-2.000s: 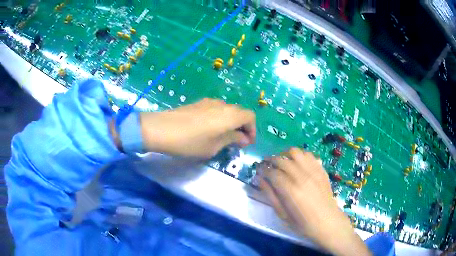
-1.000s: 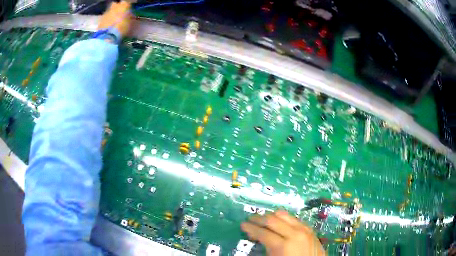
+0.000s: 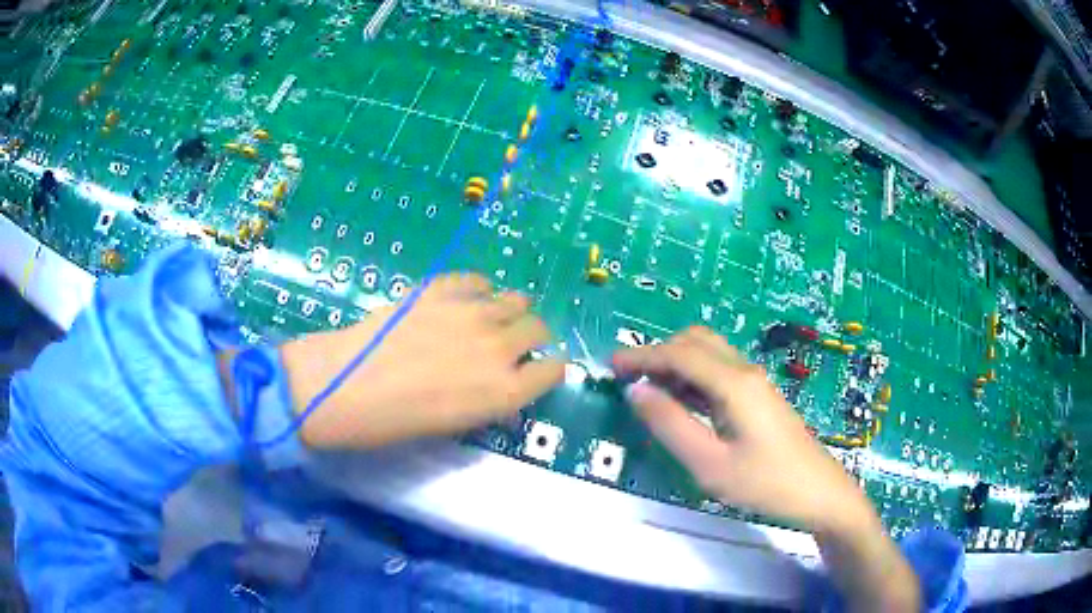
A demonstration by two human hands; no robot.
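A large green printed circuit board (image 3: 395,108) lies in front of me. My left hand (image 3: 419,365), with a blue band on its wrist, comes from the left over the board's near part. My right hand (image 3: 748,419) comes from the lower right. Their fingertips nearly meet around a small pale-and-dark part (image 3: 589,375), just above the board; it is blurred and partly hidden by the fingers. Two pale square parts with dark centres, one on the left (image 3: 541,442) and one on the right (image 3: 606,460), sit at the board's near edge below the hands.
A blue cord (image 3: 461,234) runs from my left wrist across the board to its far side. Pale rails border the board, near (image 3: 503,493) and far (image 3: 826,102). Red parts (image 3: 754,12) show in a dark bin beyond. Yellow parts (image 3: 475,190) stand on the board.
My left hand has come back from the far rail to the near part of the board. My right hand now meets it around a small part. The view has shifted too.
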